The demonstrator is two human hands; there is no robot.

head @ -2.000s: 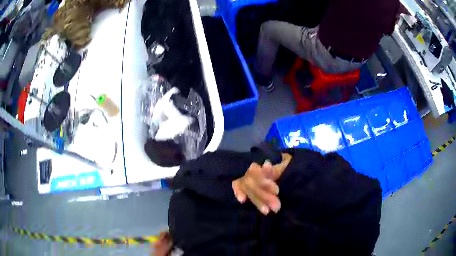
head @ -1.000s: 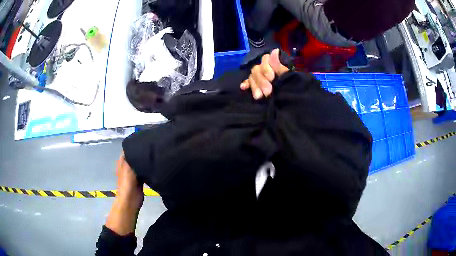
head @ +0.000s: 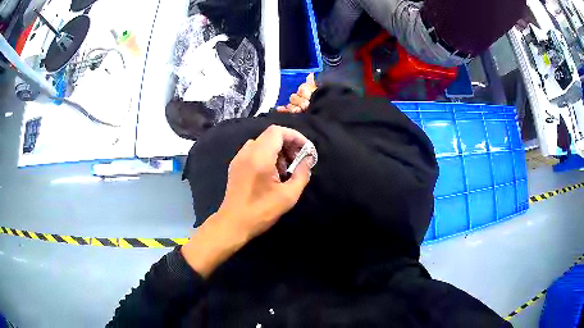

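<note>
A large black garment bundle [head: 371, 160] lies against my body and is draped over my right arm. My left hand [head: 262, 179] reaches in from the lower left over the bundle. Its thumb and fingers pinch a small white label [head: 302, 157] at the cloth's upper middle. My right hand [head: 300, 99] shows only as curled fingers and a thumb past the bundle's far edge. Its palm and wrist are hidden by the cloth, so its grip is unclear.
A white trough [head: 272, 57] holds clear plastic [head: 224, 77] and black pieces. A white machine table [head: 96, 144] stands left. A blue crate [head: 477, 166] is right of the bundle. Beyond it, a person in grey trousers [head: 410, 29] is by a red stool [head: 416, 70].
My left hand has moved from the bundle's left edge onto its middle and taken hold of the white label. My right hand has shifted slightly left, with more of it covered by the cloth.
</note>
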